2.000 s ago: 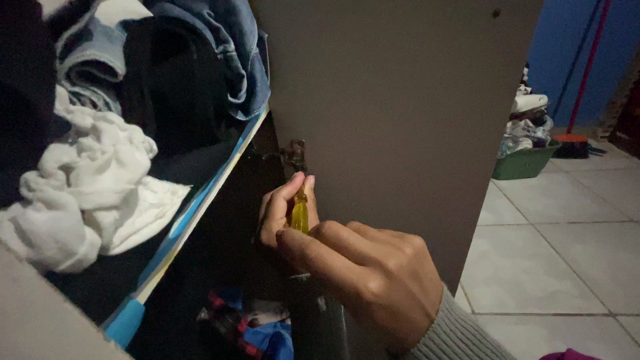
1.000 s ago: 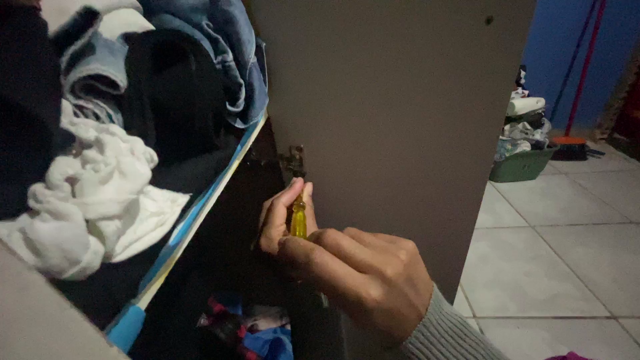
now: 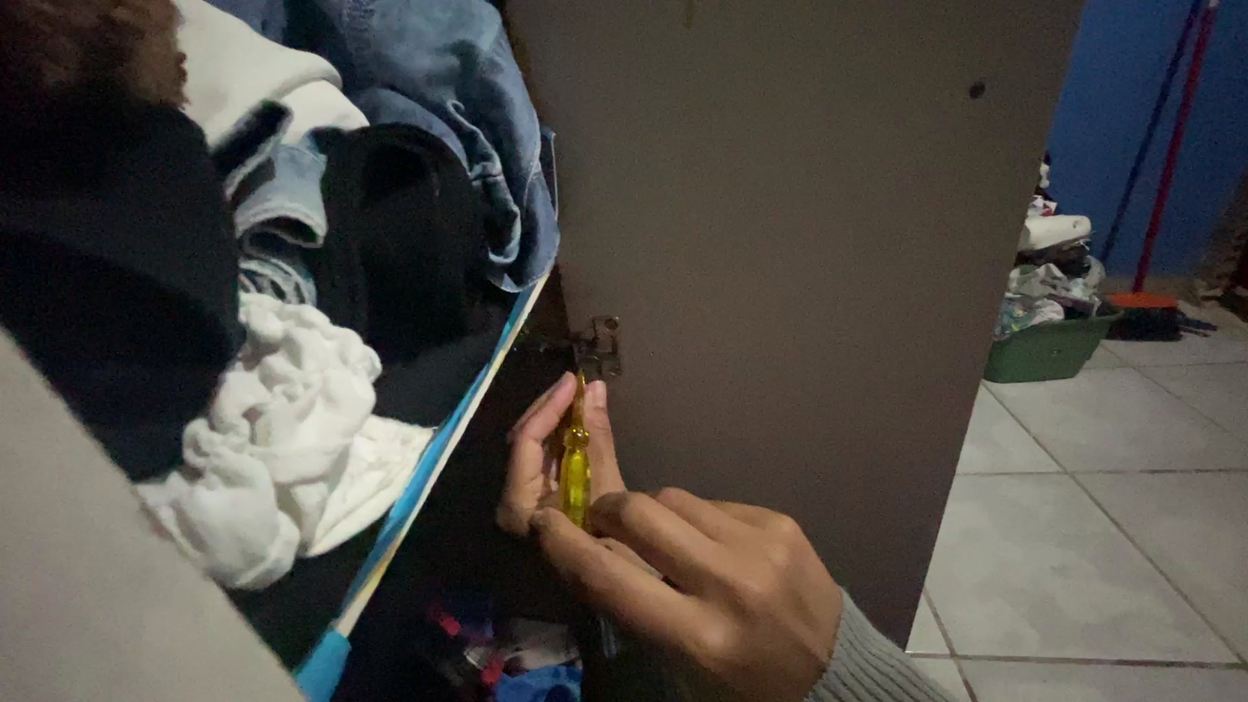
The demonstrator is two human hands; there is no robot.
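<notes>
A screwdriver with a clear yellow handle points up at a metal cabinet hinge on the inner face of a brown cabinet door. My right hand, in a grey ribbed sleeve, grips the lower end of the handle between thumb and fingers. Farther in, my left hand has its fingertips around the upper part of the screwdriver, just below the hinge. The tip is hard to make out against the hinge.
Left of the hands, a shelf edge with blue trim holds jeans, dark clothes and a white cloth. More fabric lies below. At right, a green basket of clothes and a broom stand on the tiled floor.
</notes>
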